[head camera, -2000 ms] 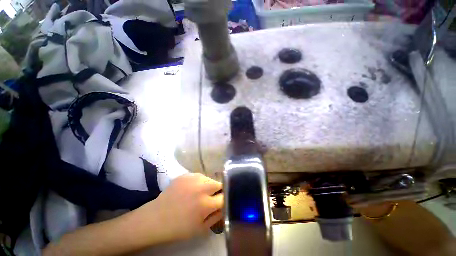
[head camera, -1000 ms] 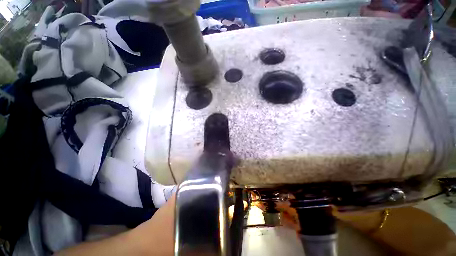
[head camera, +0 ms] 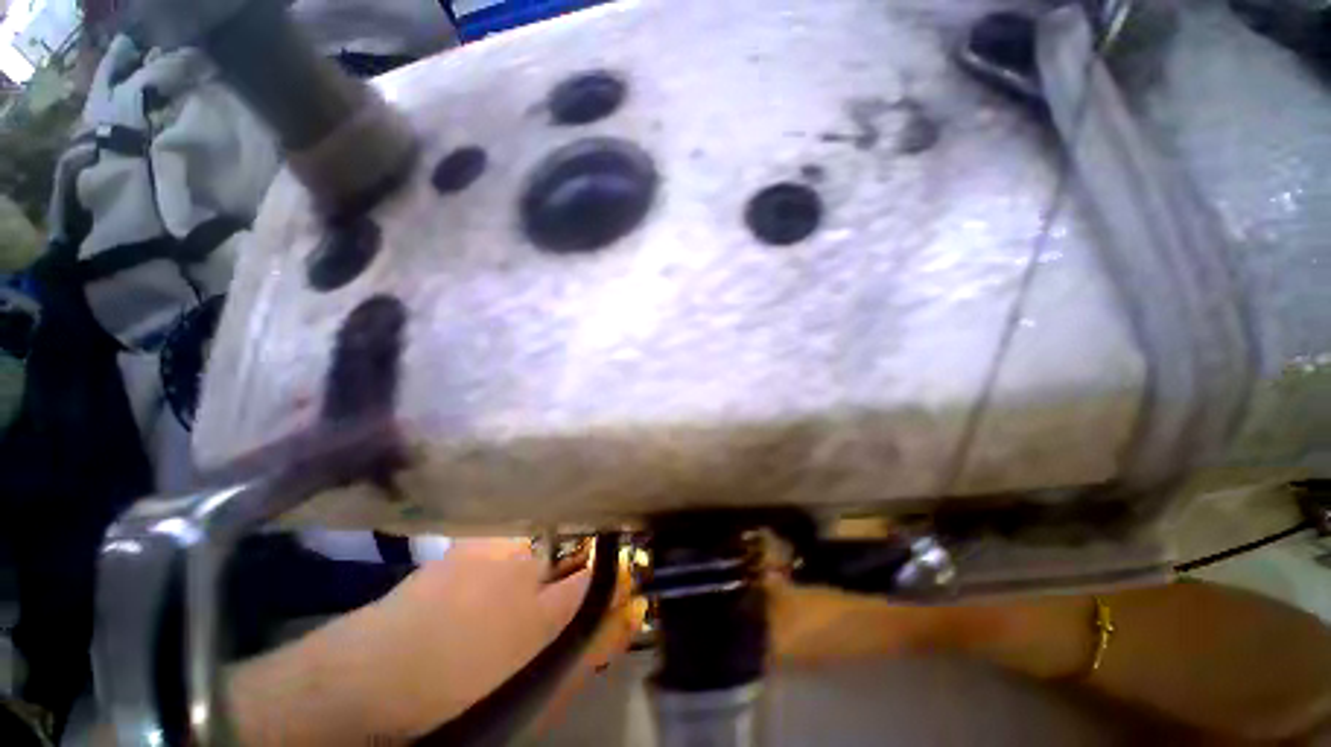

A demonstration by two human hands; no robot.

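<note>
The off-white sewing machine head (head camera: pixel 701 321) with black plugs fills most of the view. My left hand (head camera: pixel 467 620) is below its left end, blurred, its fingers hidden behind dark machine parts. My right hand (head camera: pixel 876 628) reaches in from the right under the head, with a thin gold bracelet at the wrist; its fingers are hidden too. Whatever the hands hold cannot be seen. The take-up lever guard (head camera: pixel 161 628) looms shiny at the lower left. A dark tension assembly (head camera: pixel 708 598) hangs below the head. Light-grey garment pieces (head camera: pixel 197 161) with black bands lie heaped at the left.
A thick grey post (head camera: pixel 314 110) rises from the head's left end. A grey strap-like band (head camera: pixel 1168 277) runs down its right side. A thin dark thread (head camera: pixel 1015 321) crosses the head. A blue edge (head camera: pixel 540 15) shows at the top.
The view has moved closer and to the right, so the head and metal guard sit further left. The pale crate is out of view. My hands now appear closer together beneath the head.
</note>
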